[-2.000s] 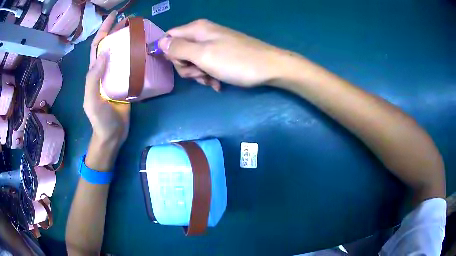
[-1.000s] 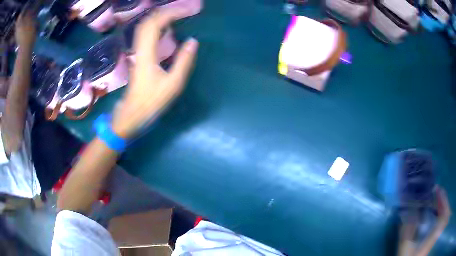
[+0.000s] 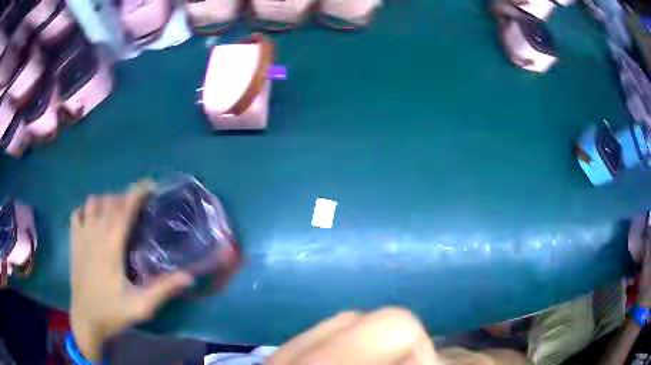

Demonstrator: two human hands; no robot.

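Note:
My left hand (image 3: 107,267), blurred at the lower left, holds a dark-faced speaker (image 3: 178,232) with shiny clear film over its face and a reddish-brown blur at its right side. A pink speaker (image 3: 239,117) with a brown strap stands by itself at the upper left, its top glaring white. A purple plug (image 3: 277,72) sticks out of its right side. A small white card (image 3: 324,213) lies near the middle of the mat. My right hand (image 3: 357,341) is blurred and cut off at the bottom edge; its fingers cannot be made out.
Pink speakers (image 3: 86,85) crowd the upper left, and more line the far edge. Another pink speaker (image 3: 525,44) is at the upper right. Blue speakers (image 3: 599,153) are at the right. The green mat's curved near edge runs along the bottom. Another person's arm (image 3: 628,331) shows at the lower right.
The view has swung to the right, then back to the left. My left hand was empty and now holds the film-covered speaker. My right hand has left the blue speaker and is now at the bottom.

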